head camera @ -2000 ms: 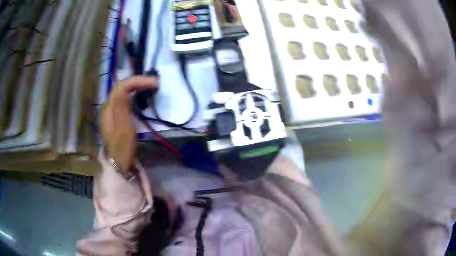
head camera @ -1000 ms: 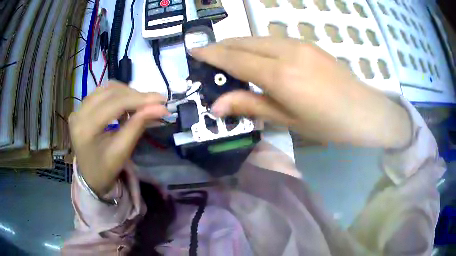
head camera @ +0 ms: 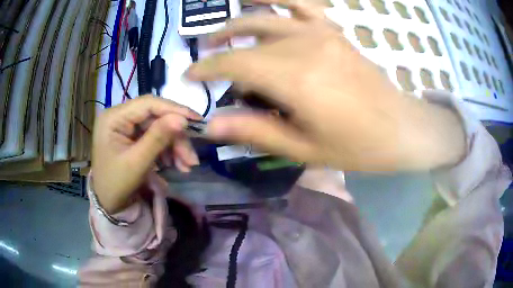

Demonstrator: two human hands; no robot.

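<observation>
My left hand (head camera: 138, 146) pinches a small grey and dark connector end (head camera: 197, 127) between thumb and fingertips. My right hand (head camera: 320, 95) is blurred, palm down over the black test fixture (head camera: 264, 175), with its thumb tip close beside the connector. Whether the right fingers hold anything cannot be told. The right hand hides most of the fixture, its white frame and any unit in it. The fixture's front part with the green strip (head camera: 278, 163) shows below the hand.
The handheld meter (head camera: 206, 17) lies behind the hands. A coiled black cable (head camera: 147, 50) and red and black leads run left of it. Stacked filled trays (head camera: 50, 84) stand at the far left. White foam trays with cut-outs (head camera: 387, 56) lie at the back right.
Since the first earlier frame, both hands have come to the fixture. Since the second, the right hand has moved across it, over the connector area, and the left still pinches the connector.
</observation>
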